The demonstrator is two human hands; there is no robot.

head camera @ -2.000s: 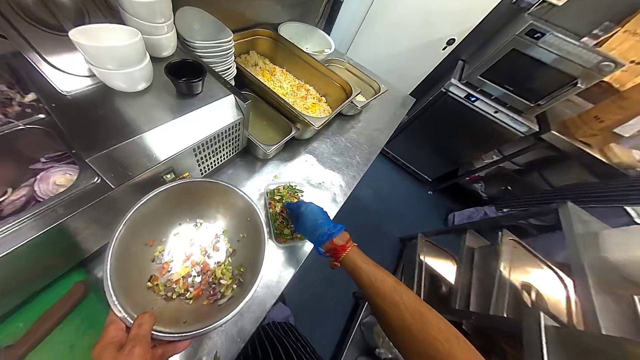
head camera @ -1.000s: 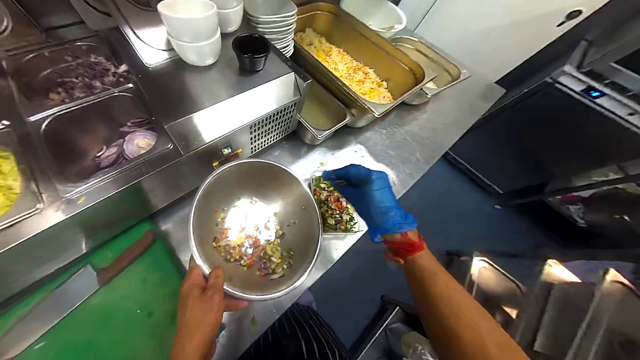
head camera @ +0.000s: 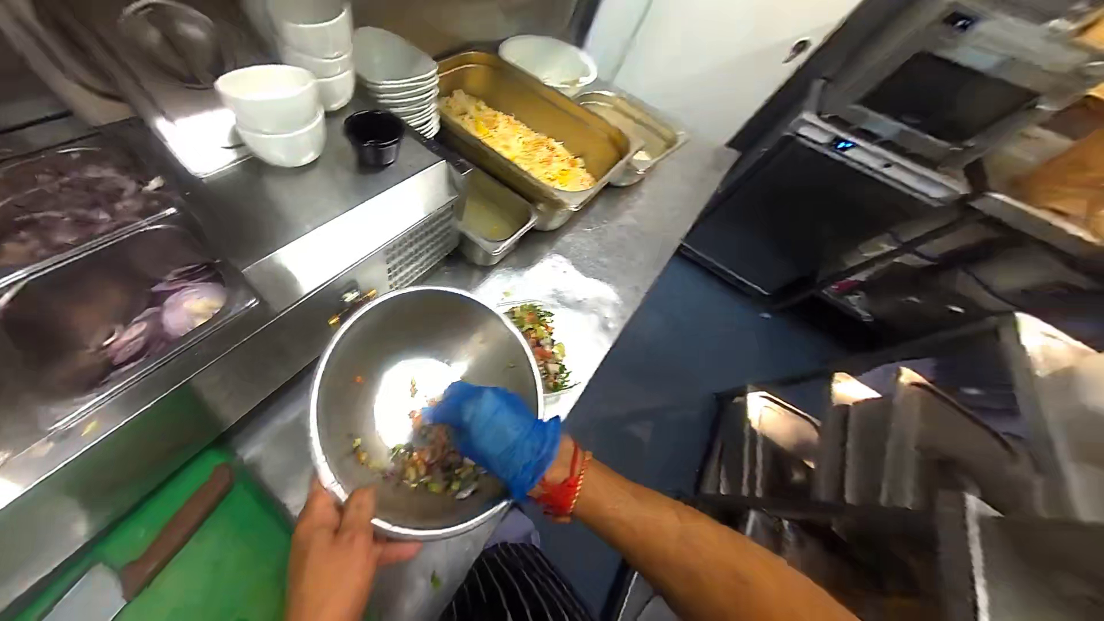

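Note:
A stainless steel mixing bowl (head camera: 345,405) is tilted above the counter, gripped at its lower left rim by my bare left hand (head camera: 338,552). Chopped mixed vegetables (head camera: 423,470) lie in the lower part of the bowl. My right hand (head camera: 496,431), in a blue disposable glove, reaches inside and touches them; its fingertips are blurred, so whether it grasps any cannot be told. Just right of the bowl, partly hidden by it, a clear container of chopped salad (head camera: 539,341) stands on the steel counter.
A knife (head camera: 177,530) lies on a green cutting board (head camera: 207,573) at lower left. Pans of sliced onion (head camera: 185,310) sit left. Behind are white bowls (head camera: 280,112), a black cup (head camera: 375,138), stacked dishes (head camera: 397,65) and a deep pan of shredded food (head camera: 517,142).
My right hand has moved from the clear container into the steel bowl. My left hand still holds the bowl's rim. The view has shifted.

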